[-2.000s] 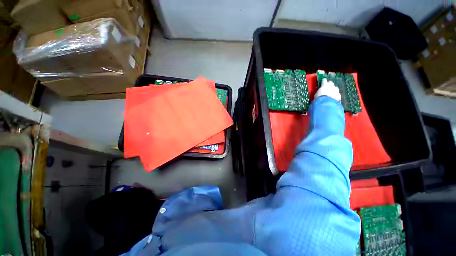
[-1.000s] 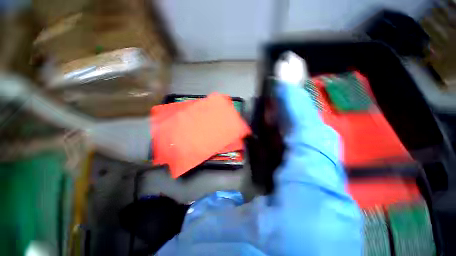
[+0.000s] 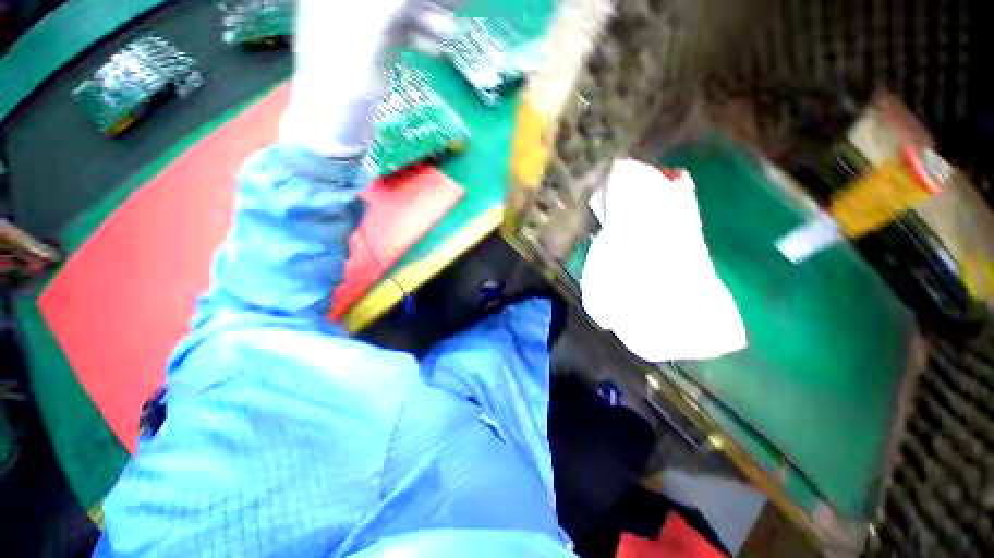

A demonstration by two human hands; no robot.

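My left hand, in a white glove, is blurred and reaches to the top edge of the picture. A green circuit board lies just right of it, partly over a red sheet; I cannot tell if my fingers touch it. Another board is further right, near the top. A large red sheet lies left of my sleeve. My right hand is out of view.
Boards sit on the dark conveyor at upper left. At right, the foam-lined booth has a green mat, a white cloth and a yellow-orange air gun. A yellow-edged bench corner lies between.
The view has swung left, from the bins and cartons to the conveyor and booth. My right hand, in the black bin before, is out of the picture; my left hand is now up at the bench.
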